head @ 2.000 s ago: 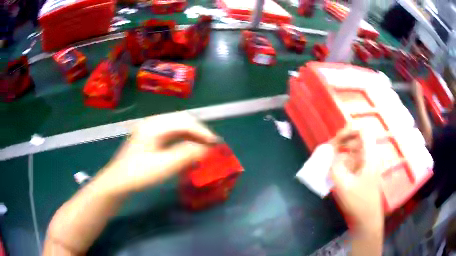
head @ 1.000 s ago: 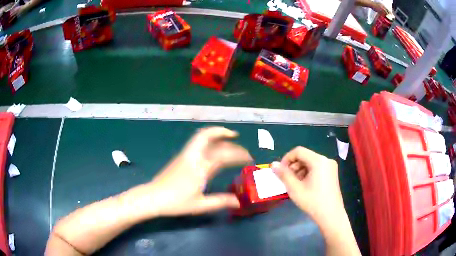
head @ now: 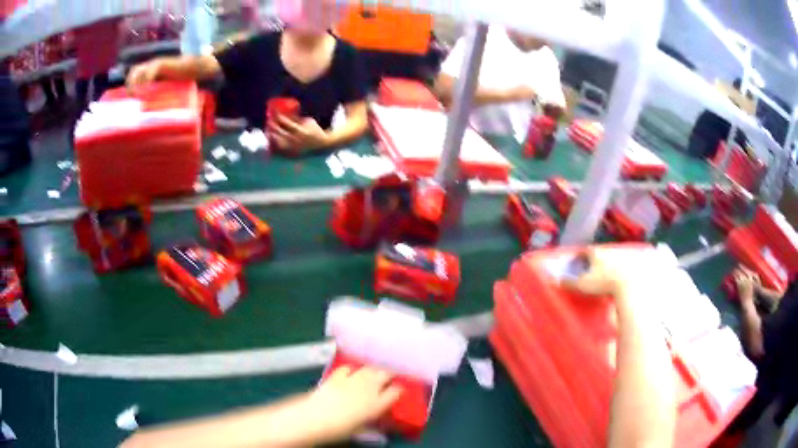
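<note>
A red carton (head: 408, 409) stands on the dark green near surface at bottom centre. Its pale white flaps (head: 395, 341) are raised and open. My left hand (head: 354, 398) comes from the lower left, with its fingers on the carton's near side, holding it; the fingertips are blurred. My right hand (head: 599, 271) reaches over the stack of red compartment trays (head: 547, 350) at the right, fingers bent down at its upper pockets. White wrapped items (head: 691, 302) lie in the tray pockets. Whether my right fingers pinch anything is hidden by blur.
A grey rail (head: 219, 362) divides the near surface from the green belt (head: 302, 302). Cartons (head: 417, 273) lie on the belt. White scraps (head: 129, 417) litter the near surface. Slanting posts (head: 604, 166) rise beyond the trays. People work opposite beside red tray stacks (head: 140, 157); another person's hand is at far right.
The view has tilted up. My right hand has left the carton and moved to the tray stack. The carton's pale flaps now stand open, and my left fingers have come onto the carton.
</note>
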